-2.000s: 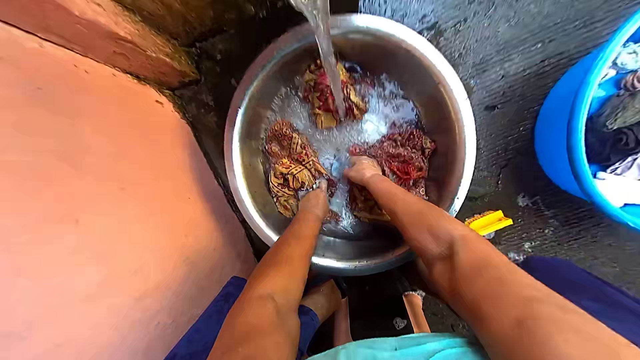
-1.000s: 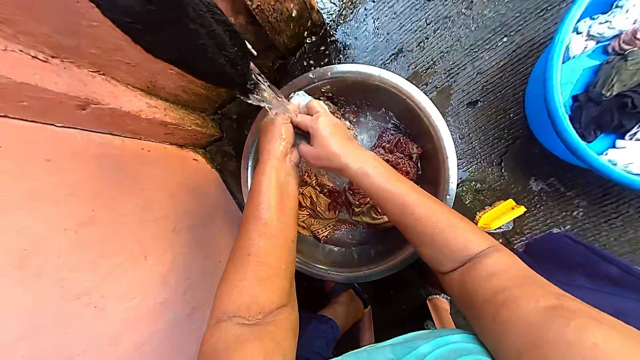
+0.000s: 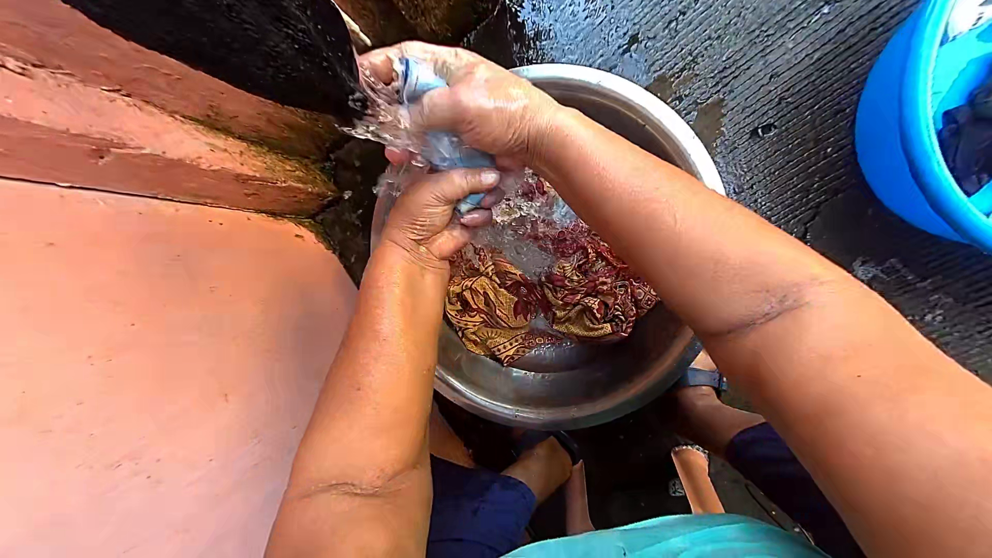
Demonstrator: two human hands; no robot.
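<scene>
Both my hands grip a wet light-blue cloth (image 3: 449, 151) above the upper left rim of a round metal basin (image 3: 558, 399). My left hand (image 3: 438, 213) is closed round its lower end, and my right hand (image 3: 488, 105) holds the upper part. Water (image 3: 380, 116) splashes over the cloth and my fingers. Below, a wet patterned cloth (image 3: 496, 302) in yellow-brown and dark red lies bunched in the basin, with some water about it. My hands and right forearm hide part of the basin.
An orange-pink wall or ledge (image 3: 155, 349) fills the left side, with a black object (image 3: 232, 46) above it. A blue plastic tub (image 3: 891, 139) holding dark clothing (image 3: 969, 139) stands at the right on wet, ridged concrete (image 3: 783, 93). My feet are below the basin.
Two seconds ago my hands were down in the basin's water; they are now raised at its upper left rim with the blue cloth. The view has shifted.
</scene>
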